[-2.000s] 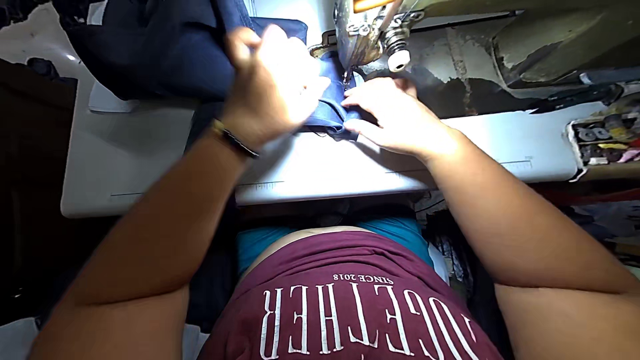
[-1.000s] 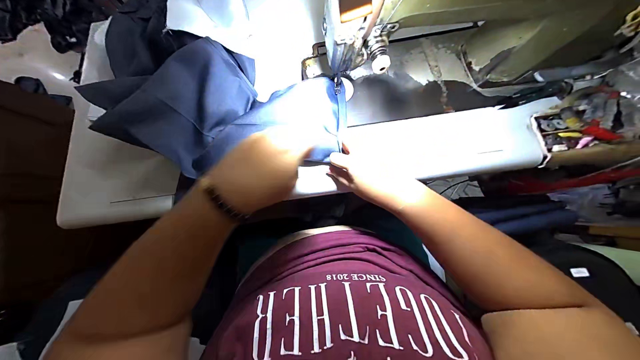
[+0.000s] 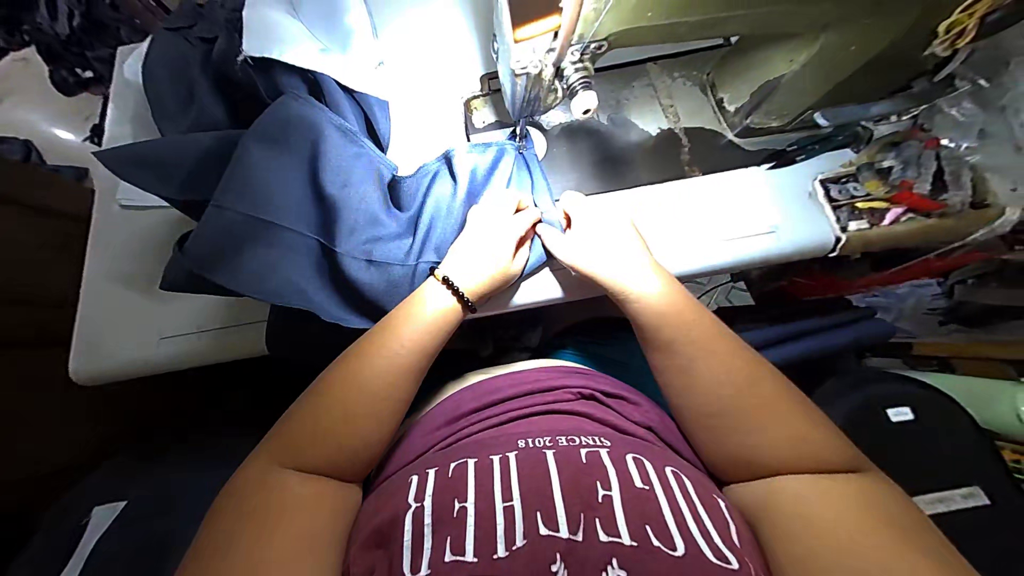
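Note:
A navy blue fabric piece [image 3: 296, 192] lies over the left part of the white sewing table, and its narrow end runs under the presser foot [image 3: 522, 140] of an industrial sewing machine [image 3: 544, 64]. My left hand [image 3: 492, 240], with a dark beaded bracelet [image 3: 454, 290] at the wrist, rests on the fabric and pinches its edge just in front of the needle area. Close beside it, my right hand [image 3: 604, 240] holds the same edge between thumb and fingers. The fingertips nearly meet, and the glare hides some finger detail.
White cloth [image 3: 308, 40] lies at the back left. The white table edge [image 3: 720, 220] runs in front of the machine's olive arm [image 3: 816, 48]. At right, a compartment [image 3: 876, 196] holds bobbins and coloured scraps; dark scissors or snips [image 3: 820, 146] lie behind it.
Two seconds ago my left hand was raised beside the machine head; now it is lower, on the fabric. The fabric lies more spread out toward the table's front edge.

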